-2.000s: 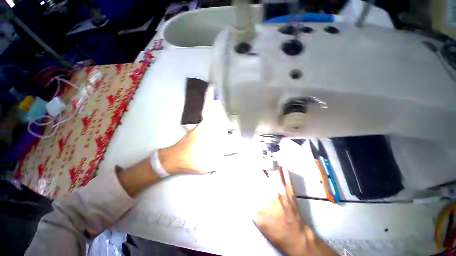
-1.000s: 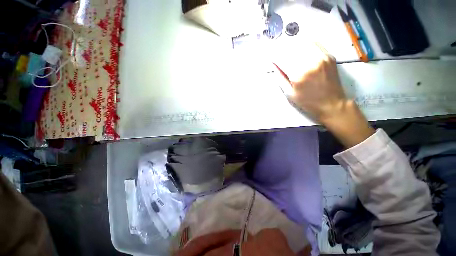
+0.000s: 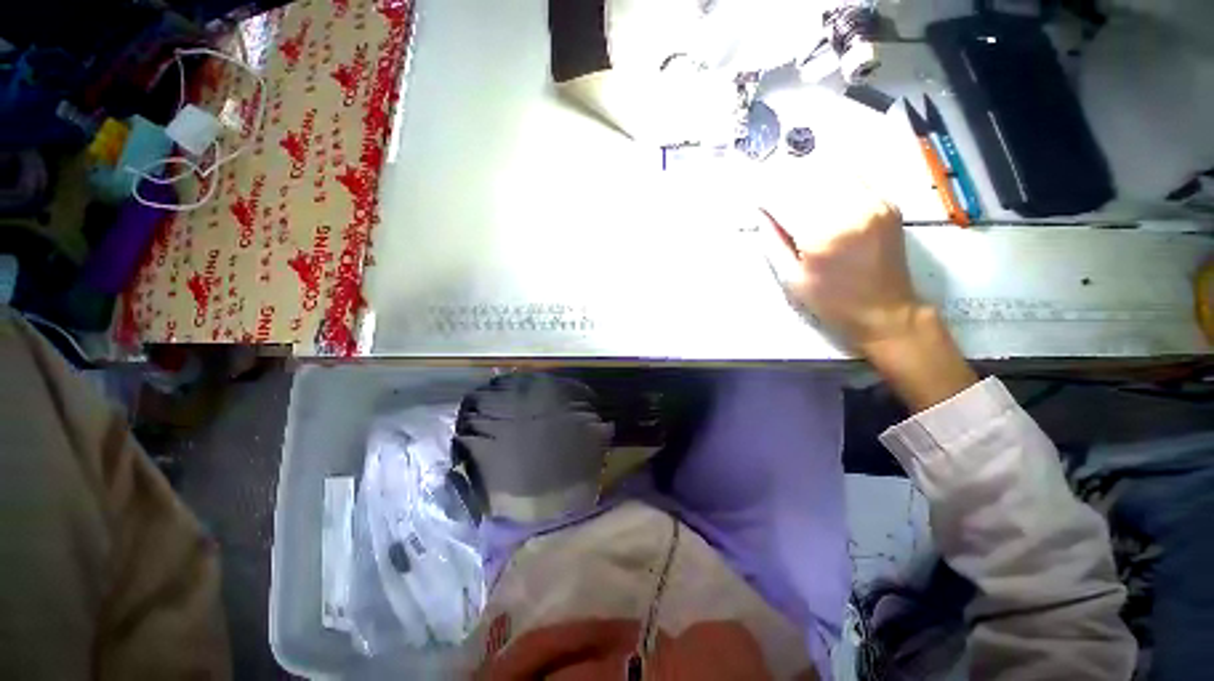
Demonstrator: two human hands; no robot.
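My right hand rests over the table front, right of the glare, fingers closed on a small dark-red slim item that points up and left. My left hand is out of the picture; only the left sleeve shows at the lower left. A dark brown fabric piece with a pale side lies at the top edge, left of the needle area. The glare washes out much of the table there. Grey-brown cut pieces lie stacked in the bin at my lap.
Orange snips and blue snips lie beside a black flat rectangle. A pale bin holds clear bags below the table's front edge. A tan printed sheet and a white charger are at left.
The view has tilted down, so the machine arm has mostly left the picture. My left hand has left the table and the picture. My right hand has stayed near the table front with the red item.
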